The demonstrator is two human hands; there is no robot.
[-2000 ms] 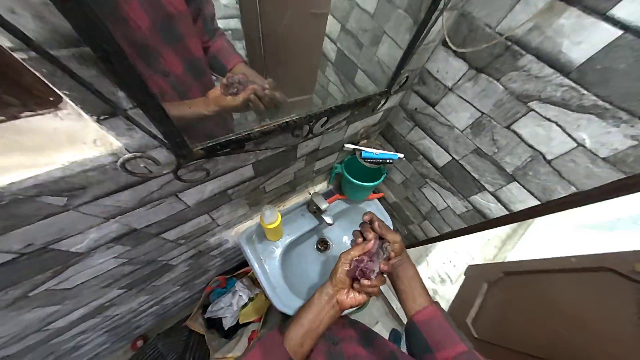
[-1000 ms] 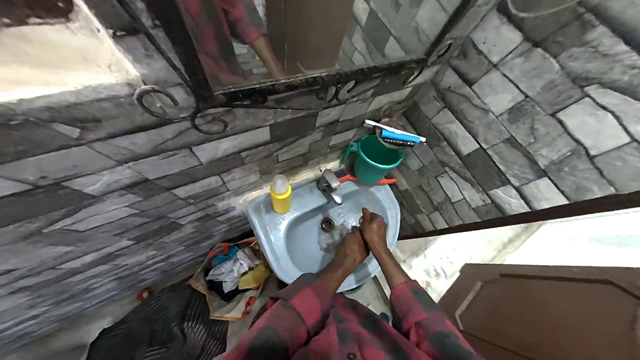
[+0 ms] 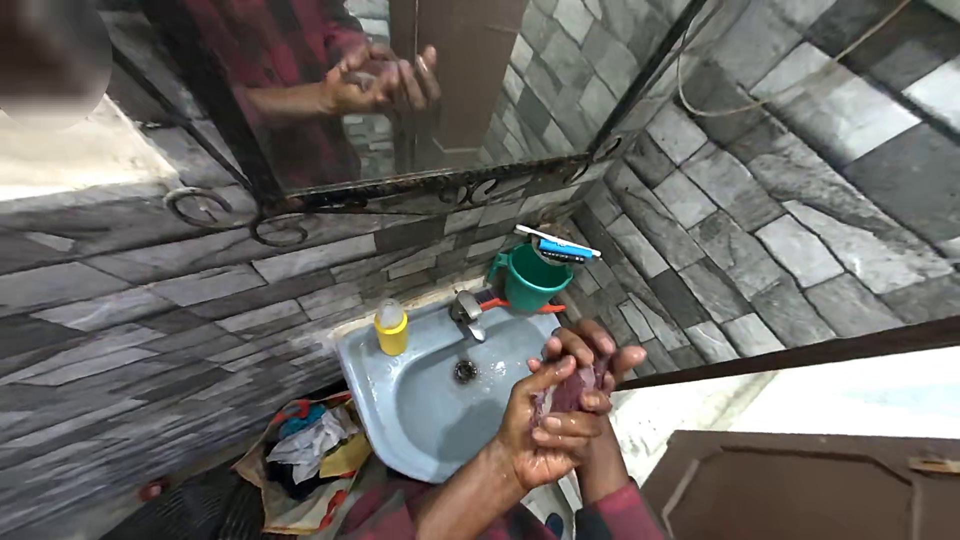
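My left hand (image 3: pixel 544 435) and my right hand (image 3: pixel 596 352) are wet and pressed around a crumpled dark pink and whitish piece (image 3: pixel 574 390), whose material I cannot tell. Both are above the right side of a light blue washbasin (image 3: pixel 431 420). Past them, at the basin's back edge, is a metal tap (image 3: pixel 468 315); no stream of water shows from it. A yellow bottle (image 3: pixel 391 330) with a clear top stands on the back left of the rim. At the back right corner sits a green plastic mug (image 3: pixel 536 279).
A black-framed mirror (image 3: pixel 450 90) hangs above the basin. A blue tube (image 3: pixel 566 249) and a white brush-like item lie over the mug. An open bag of cloths (image 3: pixel 315 442) is at lower left. A brown panelled door (image 3: pixel 810 487) is at lower right.
Both hands were lower in the basin one second ago. They have come up and towards me, with the pink piece now showing between the fingers.
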